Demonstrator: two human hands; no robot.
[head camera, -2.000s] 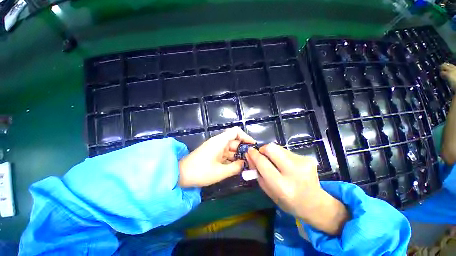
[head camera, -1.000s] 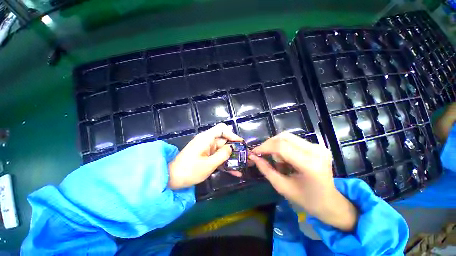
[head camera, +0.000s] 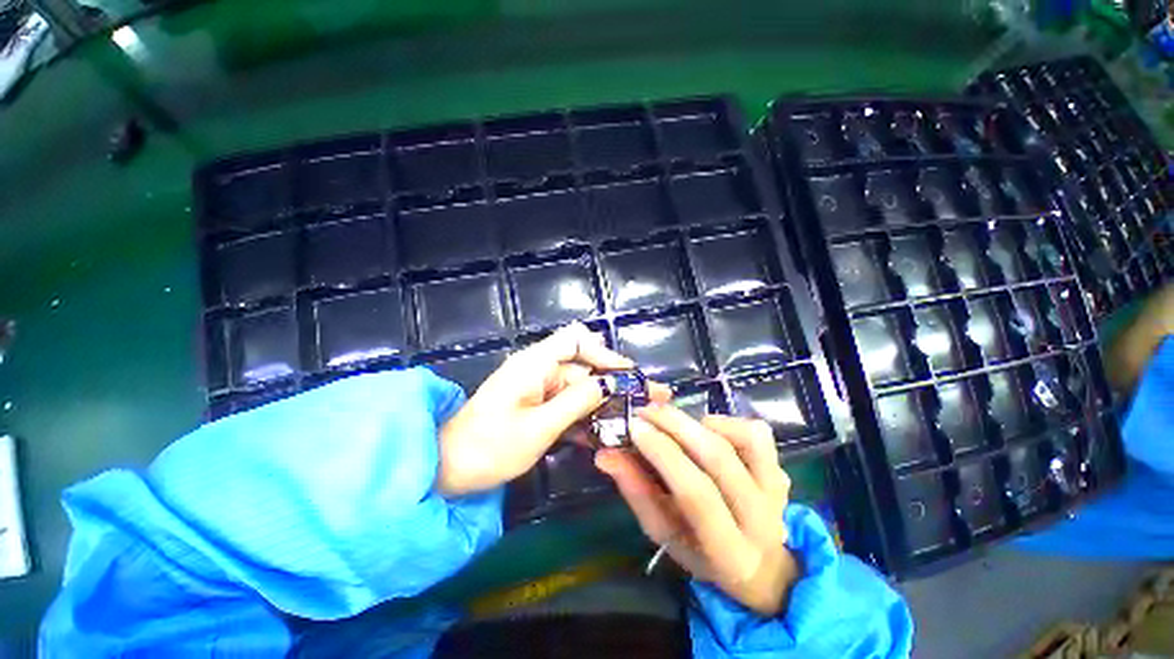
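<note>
A small dark electronic module (head camera: 623, 402) with silvery and pale patches is held above the near edge of the black blister tray (head camera: 457, 309). My left hand (head camera: 521, 409) grips its left side between thumb and fingers. My right hand (head camera: 708, 496) is at its right side, with fingertips touching it. A thin pale tool end (head camera: 659, 557) sticks out below my right hand; the rest of it is hidden. The tray pockets that show look empty.
A second black tray (head camera: 901, 328) stands to the right, with small parts in some right-hand pockets. Another dark tray (head camera: 1094, 180) lies beyond it. A person's blue sleeve (head camera: 1107, 476) is at the right edge. A white flat box (head camera: 10, 509) lies at the left edge.
My right hand has moved lower and turned, its fingers now against the module. A thin tool end now shows beneath it. My left hand still holds the module.
</note>
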